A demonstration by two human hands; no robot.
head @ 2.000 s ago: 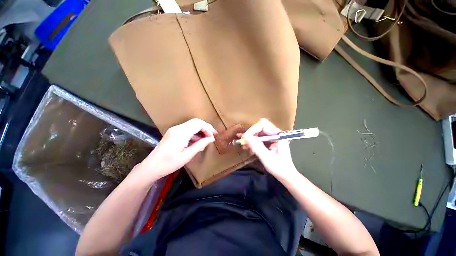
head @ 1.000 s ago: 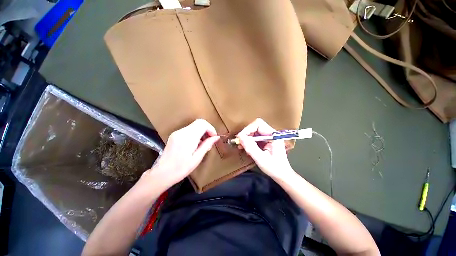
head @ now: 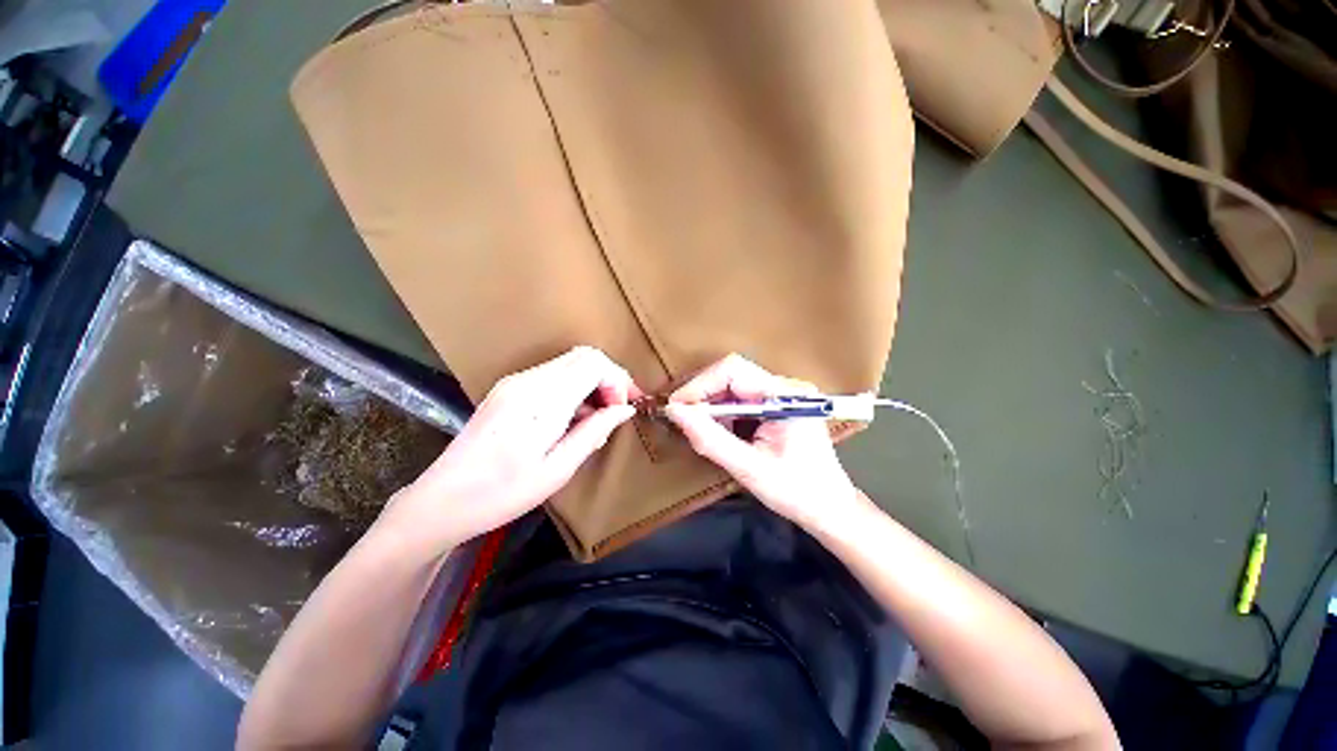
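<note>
The tan bag body [head: 733, 206] lies across the table edge, its lower corner over my lap. A seam runs down its panel to a reddish-brown patch [head: 656, 426] that my fingers largely cover. My left hand [head: 531, 433] is pinched at the patch's left side, seemingly on a fine loose thread; the thread itself is hard to make out. My right hand [head: 777, 452] holds the pen-shaped trimming tool [head: 799, 408] nearly level, its tip at the patch, close to my left fingertips. A thin pale cord trails from its rear.
A clear-lined waste bin [head: 161, 514] with thread scraps stands left. Loose threads [head: 1117, 440] and a yellow-handled tool [head: 1251, 572] with black cable lie on the green table [head: 1012, 382] at right. Other tan bags and straps [head: 1158, 235] are at upper right; a blue crate [head: 154, 59] is upper left.
The pen tool and my right hand have moved left, bringing the tip close to my left fingertips. The bag's top opening has slipped mostly out of the top of the view.
</note>
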